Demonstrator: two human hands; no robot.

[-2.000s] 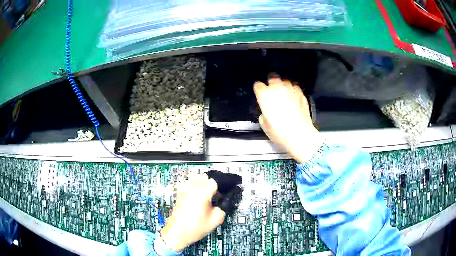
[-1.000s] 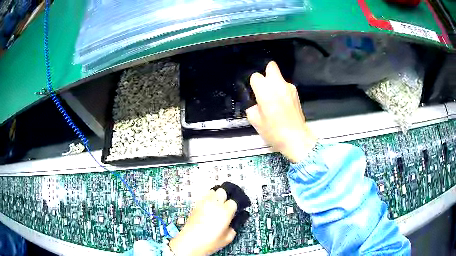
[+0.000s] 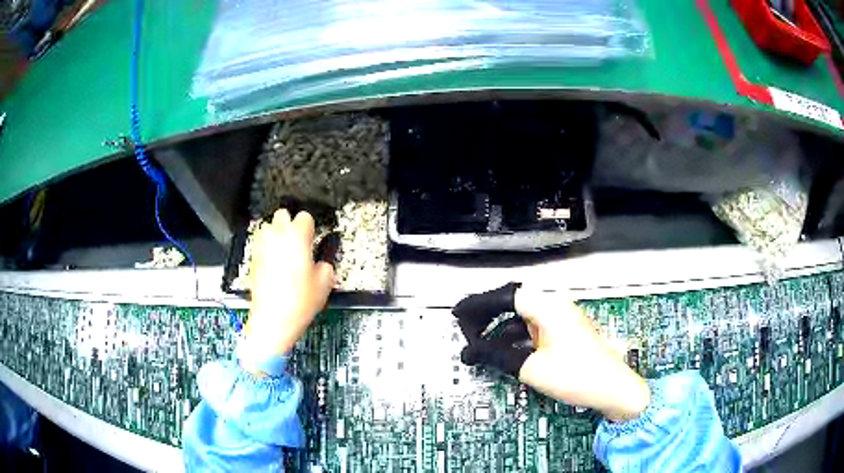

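Observation:
My left hand point(image 3: 287, 268) is in the left parts bin point(image 3: 384, 277), its black-covered fingertips down among the cream plastic parts point(image 3: 363, 245); whether they grip a part is hidden. My right hand point(image 3: 546, 342) is over the row of green circuit boards point(image 3: 421, 406), right of the middle. Its black-covered thumb and fingers curve towards each other with a gap between them. Any small dark part at the tips cannot be told apart from the black covers. The right parts bin point(image 3: 490, 242) is black with a pale front rim and holds small dark parts.
The green-matted shelf point(image 3: 157, 102) overhangs the bins and carries clear plastic sheets point(image 3: 416, 46) and a red box point(image 3: 782, 32). A coiled blue cord point(image 3: 148, 166) hangs at left. A clear bag of cream pieces point(image 3: 763, 217) hangs at right. Loose cream pieces point(image 3: 162, 257) lie left.
My right hand has left the right bin and come down over the boards. My left hand has moved from the boards up and left into the left bin. The view has shifted.

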